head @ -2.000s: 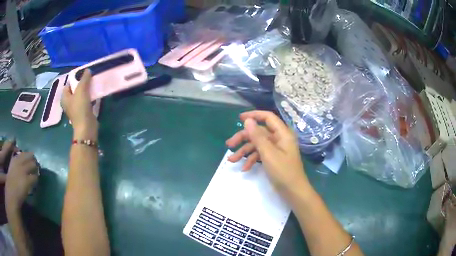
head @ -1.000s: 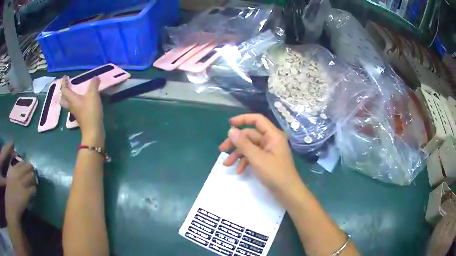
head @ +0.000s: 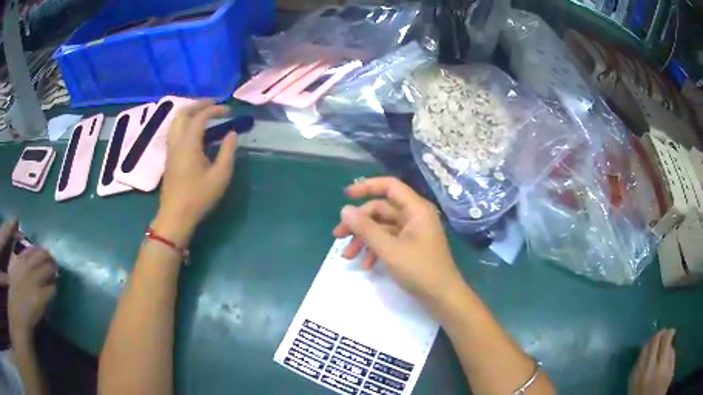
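Note:
Pink covers with dark window strips lie at the left: one cover [head: 91, 146] alone, and another [head: 163, 137] overlapping a third. My left hand [head: 194, 158] is beside the overlapping covers, fingers spread, thumb apart, close to a loose dark strip [head: 240, 125]. It partly hides the top cover's right edge. My right hand [head: 393, 231] hovers over the upper end of the white label sheet [head: 354, 293], its fingers loosely curled and apart. Something tiny shows at its index fingertip, too small to name. Rows of black labels are at the sheet's near end.
A blue bin [head: 154, 65] stands back left. Pink covers [head: 297, 81] lie by clear plastic bags at the back. A bag of off-white parts [head: 462, 123] and a crumpled bag [head: 590, 224] are at right. Small pink pieces [head: 33, 167] lie far left. Other people's hands [head: 31, 285] [head: 655, 362] show at both sides.
My left hand has laid its cover overlapping another, let go and moved right. My right hand has shifted slightly left. Another person's hand has appeared at lower right.

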